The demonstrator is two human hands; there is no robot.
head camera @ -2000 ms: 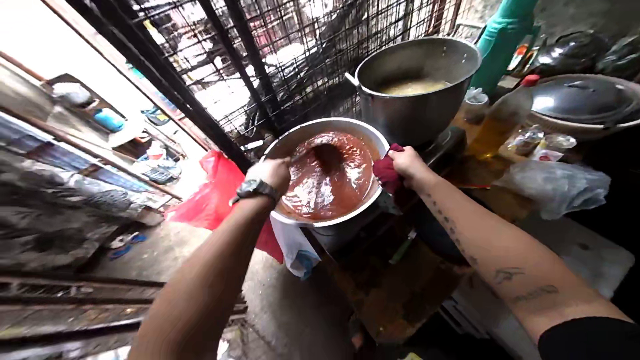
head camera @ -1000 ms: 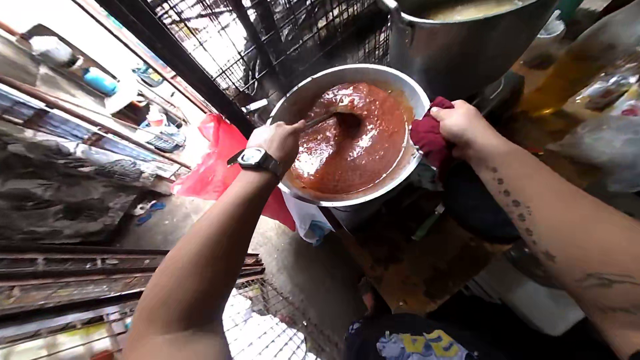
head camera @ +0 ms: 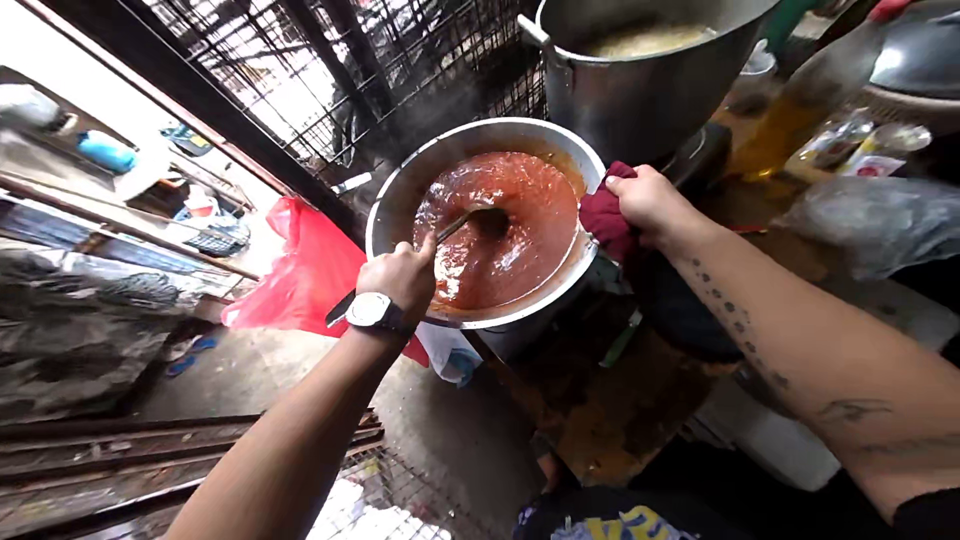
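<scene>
A wide metal pot (head camera: 384, 196) holds red sauce (head camera: 525, 225), which has a swirled, glossy surface. My left hand (head camera: 400, 279), with a watch on the wrist, is closed around the handle of a ladle or large spoon (head camera: 454, 225). The utensil's dark head is partly sunk in the sauce near the middle. At the pot's right rim my right hand (head camera: 646, 201) grips a folded dark red cloth (head camera: 606, 217) against the pot. The cloth hides the part of the rim or handle beneath it.
Behind stands a taller metal pot (head camera: 637, 97) with pale contents. A metal grille (head camera: 420, 67) rises close behind the sauce pot. Red plastic (head camera: 315, 270) hangs at the left. On the right are a bottle of yellow liquid (head camera: 780, 120), a clear plastic bag (head camera: 877, 221) and a green-handled tool (head camera: 619, 343).
My left hand has moved the utensil within the sauce, from the upper part towards the middle. My right hand has stayed on the cloth at the rim. The view has come closer to the pot.
</scene>
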